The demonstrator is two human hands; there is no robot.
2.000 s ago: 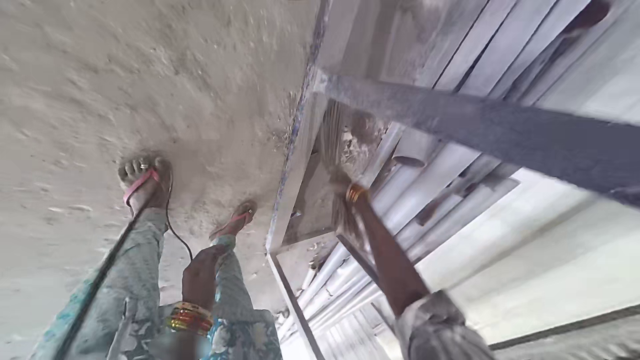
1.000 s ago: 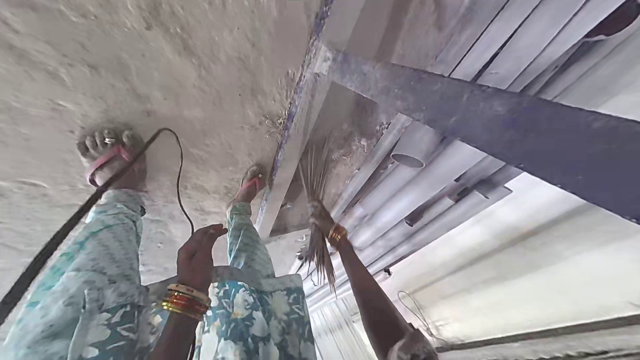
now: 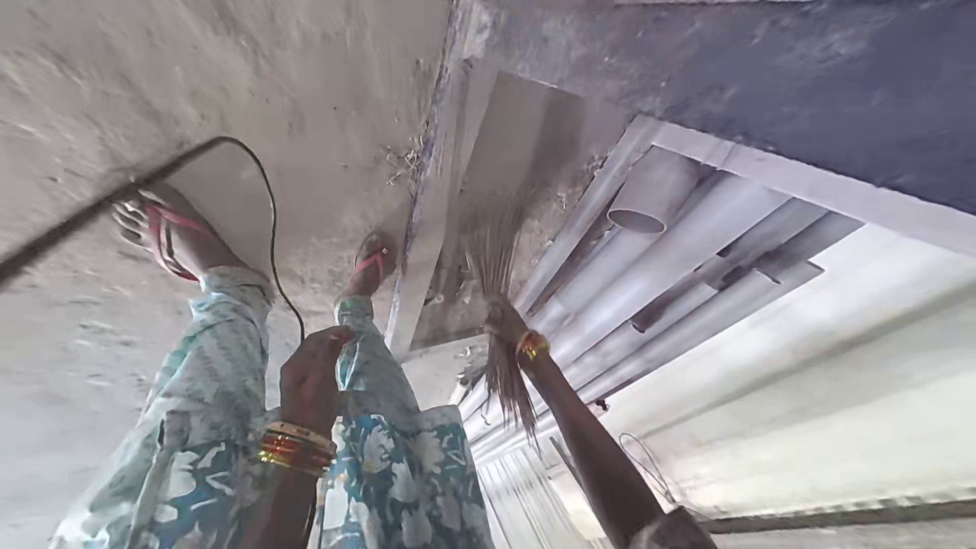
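Note:
My right hand [image 3: 503, 322] is closed around the middle of a broom of thin stiff twigs [image 3: 492, 255]. Its bristles fan out away from me over the dusty floor inside a low metal frame [image 3: 435, 267], and loose ends hang below my fist. My left hand [image 3: 313, 374], with bangles at the wrist, is held in front of my lower leg, its fingers curled. A thin dark cable [image 3: 273, 221] runs up close to that hand; whether the fingers hold anything cannot be told.
Grey pipes [image 3: 648, 206] and long metal sections lie stacked on the right. A wide dark blue beam [image 3: 762, 91] crosses the upper right. My feet in pink flip-flops [image 3: 171, 229] stand on the rough concrete floor [image 3: 320, 91], left of the frame. A pale wall rises at the right.
The broom, blurred and hard to make out two seconds ago, now shows plainly in my right hand, its bristles spread out. My left hand stays near my legs. The view has shifted noticeably.

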